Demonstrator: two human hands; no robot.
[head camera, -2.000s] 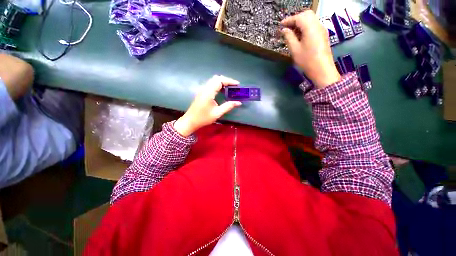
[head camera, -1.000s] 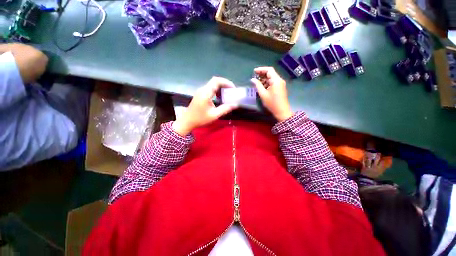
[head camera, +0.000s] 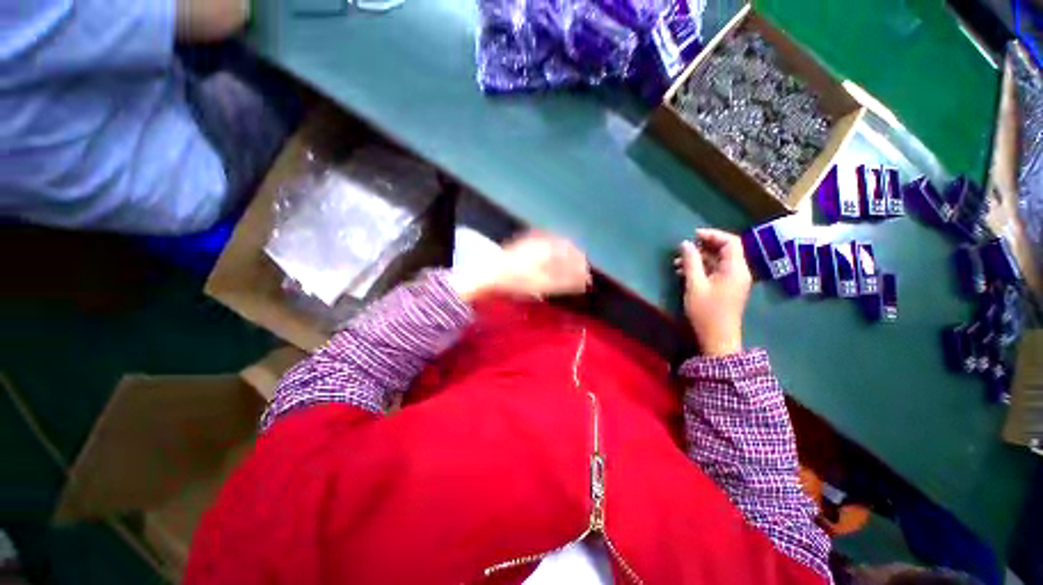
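My left hand (head camera: 533, 265) is blurred at the bench's near edge, with its fingers curled. I cannot tell whether it holds a housing. My right hand (head camera: 716, 277) is over the bench edge, fingers bent and apart, with nothing visible in it. The brown carton (head camera: 718, 160) of silver-grey button pieces (head camera: 755, 109) stands above my right hand. Fitted dark purple housings (head camera: 844, 270) with pale squares at one end stand in a row right of that hand, with more housings (head camera: 846, 192) behind them.
Bagged purple housings (head camera: 560, 43) lie at the top. More fitted housings (head camera: 997, 303) are clustered at right beside a small carton (head camera: 1026, 394). A brown carton with clear bags (head camera: 343, 229) is below the bench at left, near a person's blue sleeve (head camera: 103, 114).
The view has turned and shifted, and the bench now slants down to the right. The hands have moved apart. The housing seen in my left hand before is no longer visible there.
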